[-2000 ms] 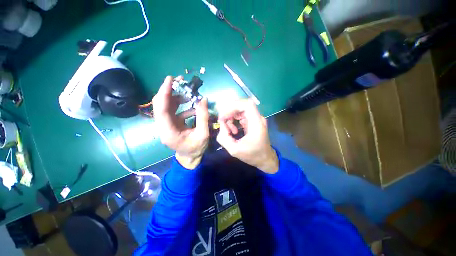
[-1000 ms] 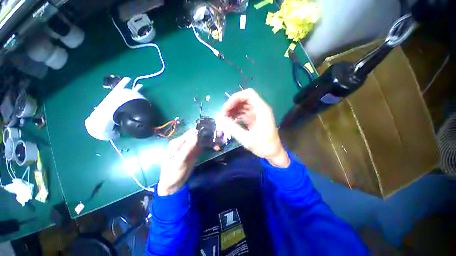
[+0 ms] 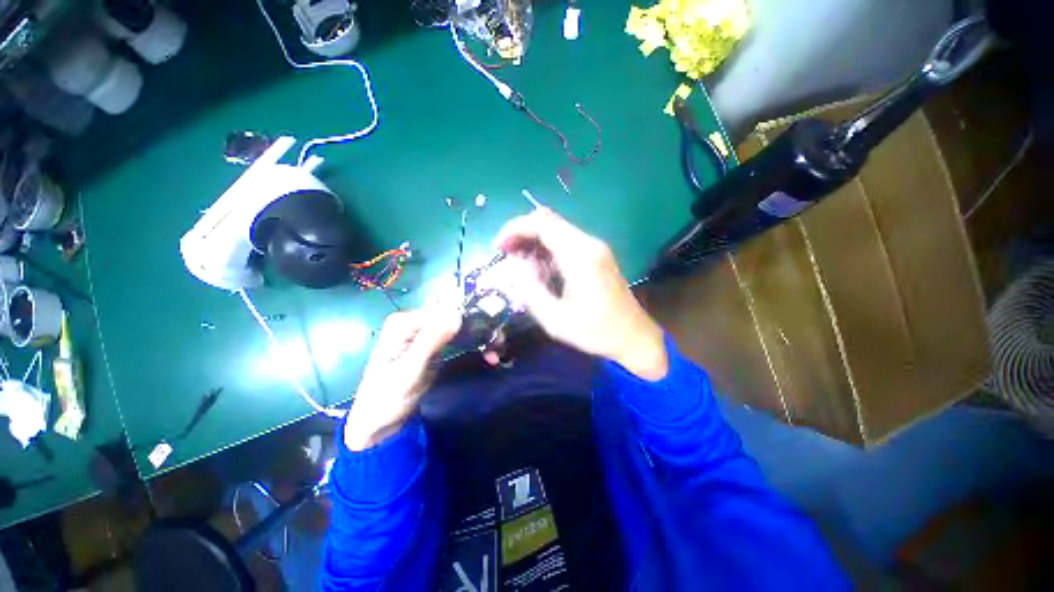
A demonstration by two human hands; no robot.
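My left hand is shut on a small dark part with a light square on it, perhaps the lens module, at the mat's front edge. My right hand has its fingers at the upper right side of that part; glare and the fingers hide whether it grips it. A thin dark wire runs up from the part. The white PTZ camera with its black ball head lies to the left, with red and orange wires coming out towards my left hand.
Side cutters and yellow scraps lie at the upper right. A black cylindrical tool hangs at the right, over a cardboard box. A cable lead and another white camera are at the back. White parts are at the left.
Two seconds ago my left palm was turned up under a light part. Now its fingers hold a dark part lower down. My right hand has moved in close against that part.
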